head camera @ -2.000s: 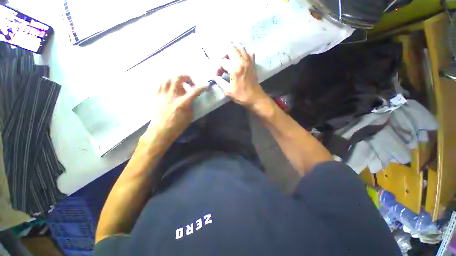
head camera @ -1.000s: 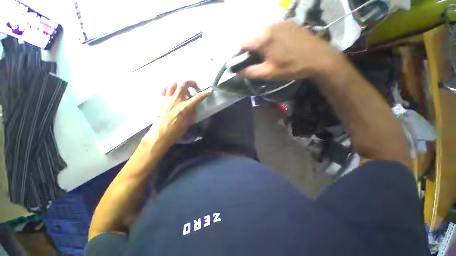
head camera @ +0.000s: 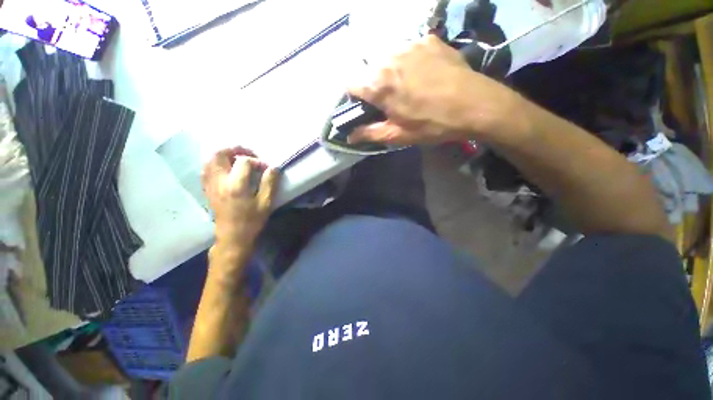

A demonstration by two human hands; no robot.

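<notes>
My right hand (head camera: 414, 98) is closed around the dark handle of an iron (head camera: 344, 133), whose rounded front end points left near the table's front edge. The iron rests on or just over a pale fabric piece (head camera: 293, 129) with a thin dark folded edge (head camera: 301, 155). My left hand (head camera: 238, 187) lies on the piece's near edge, left of the iron, with fingers curled. The hand hides that part of the fabric, and I cannot tell whether it pinches it or only presses on it.
Striped dark strips (head camera: 78, 195) lie in a loose pile at the left, with a lit phone (head camera: 66, 27) beyond. Another pale dark-edged piece (head camera: 195, 16) lies at the far side. A blue crate (head camera: 148, 332) is below left. Grey cloth (head camera: 676, 176) hangs at the right.
My right hand has left the fabric and taken hold of the iron, bringing it onto the near edge. My left hand has moved left along the edge. The view has shifted slightly.
</notes>
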